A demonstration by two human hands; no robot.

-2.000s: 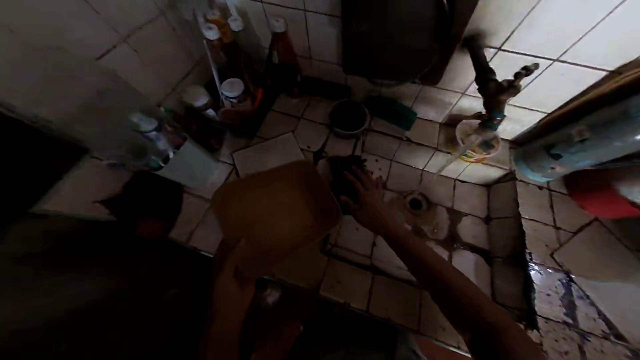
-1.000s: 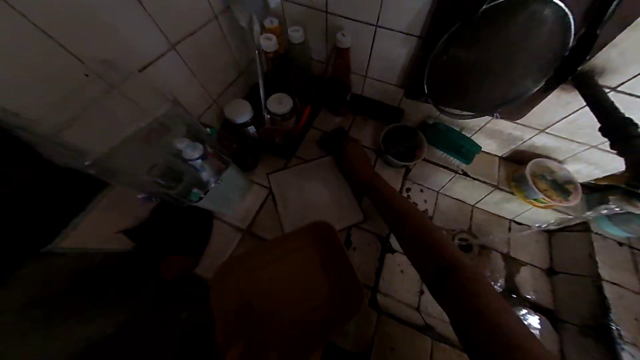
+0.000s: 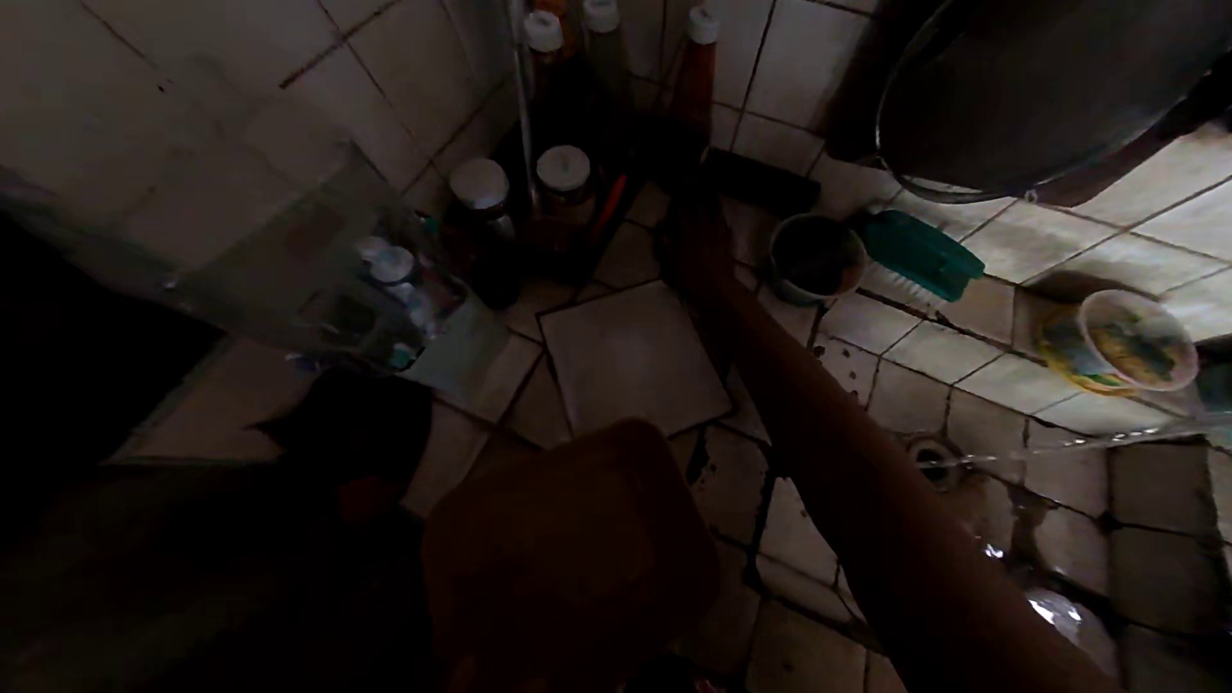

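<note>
My right hand reaches to the back of the tiled counter, beside a dark cup and near the foot of a red sauce bottle. Its fingers are too dark to make out, and whether it holds anything cannot be told. A shallow brownish plastic container is held at the bottom centre by my left hand, which barely shows at its lower edge. A loose square tile lies between the container and the back corner.
A teal scrub brush leans right of the cup. Lidded jars and bottles fill the corner. A clear bin with small bottles stands left. Water runs toward a drain; a plastic tub and a large pan are at right.
My right hand has gone from the container's right edge, where it was on a dark thing, to the back of the counter by the bottles. The view has swung and come closer to the corner.
</note>
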